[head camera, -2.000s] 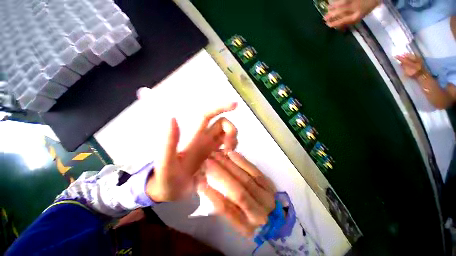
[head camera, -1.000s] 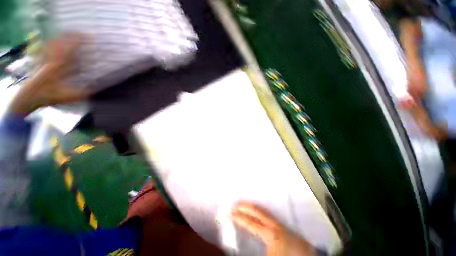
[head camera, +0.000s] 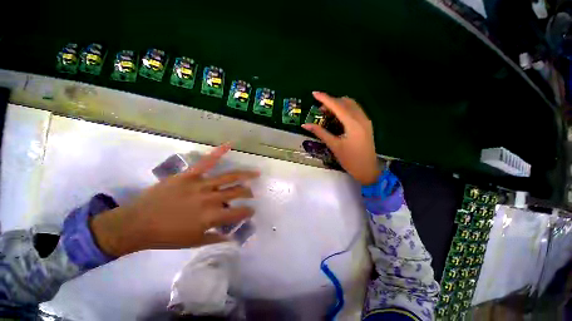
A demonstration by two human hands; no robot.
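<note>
Several small green circuit boards [head camera: 213, 81] lie in a spaced row on the dark green belt. My right hand [head camera: 351, 135] reaches over the belt, with thumb and forefinger apart around the board at the row's right end [head camera: 317, 116]. The fingertips do not visibly close on it. My left hand [head camera: 188, 210] is palm down, fingers spread, above the white bench. Small grey-and-white housings [head camera: 170, 167] show partly at its upper and lower edges; the rest under the hand is hidden. I cannot tell whether it touches them.
A pale side rail [head camera: 150, 118] runs between bench and belt. A crumpled white cloth [head camera: 204, 282] lies near my body, beside a blue cord [head camera: 332, 282]. At the right are a black sheet [head camera: 426, 194], rows of packed boards [head camera: 464, 251] and a white strip of housings [head camera: 505, 161].
The view has swung from the stacked white housings to the belt and bench. My left hand has moved from the stack to the bench. My right hand has moved from the bench over the belt.
</note>
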